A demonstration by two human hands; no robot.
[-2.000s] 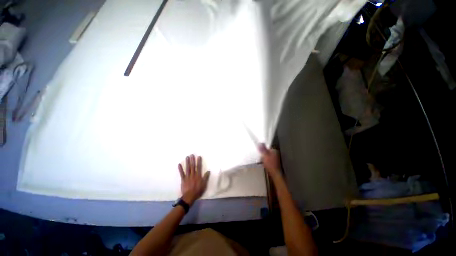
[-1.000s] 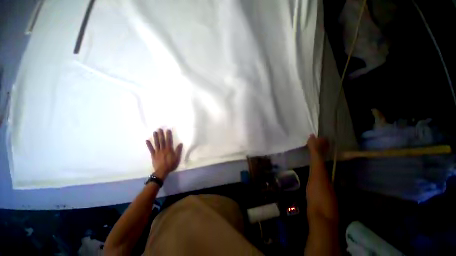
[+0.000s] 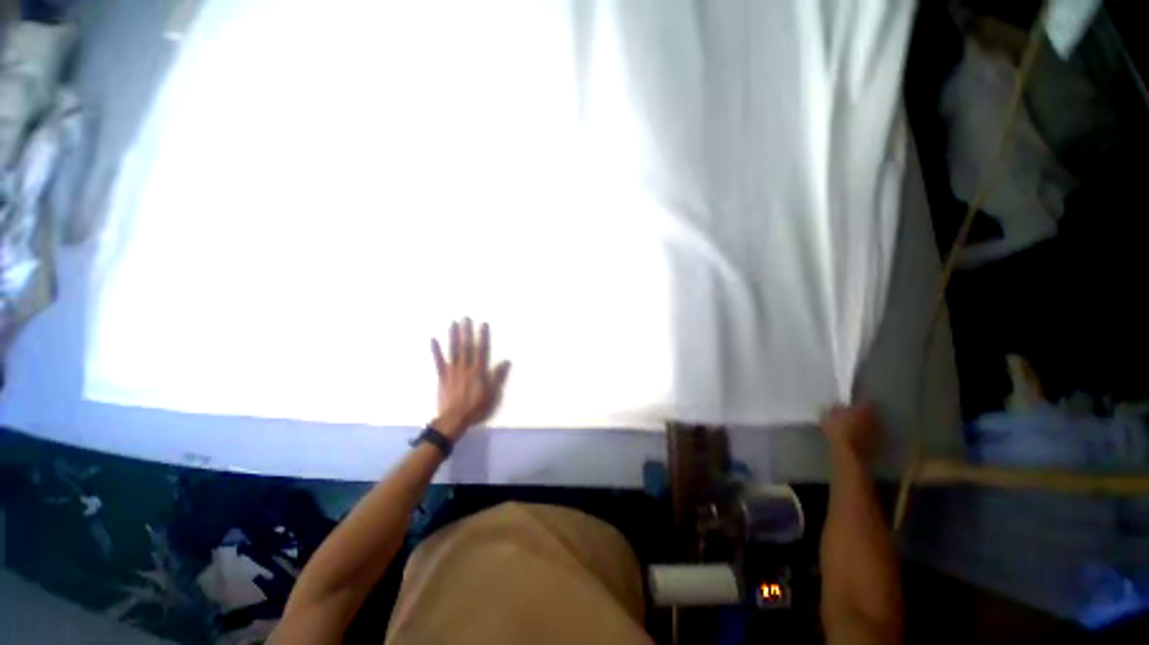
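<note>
White fabric (image 3: 378, 252) lies over the table, overexposed at the left and in soft folds at the right. My left hand (image 3: 469, 378) lies flat on it near the front edge, fingers spread. My right hand (image 3: 852, 428) grips the fabric's near right corner and pulls it into narrow pleats. The end cutter (image 3: 769, 514), with a white cylinder and small red lit digits, sits at the table's near edge between my hands. The near end of the cutter rail (image 3: 697, 466) shows there; the rest is hidden by cloth.
The blue-grey table (image 3: 227, 444) shows along the front and left. Crumpled pale material (image 3: 28, 189) lies at the far left. A yellowish pole (image 3: 1046, 478), a thin yellowish line and pale plastic bags are at the right. Scraps lie on the dark green floor at lower left.
The fabric's right part is spread rightward over the rail and is flatter than a second ago. The dark strip is no longer visible. My right hand has moved right with the corner; the cutter has come into view.
</note>
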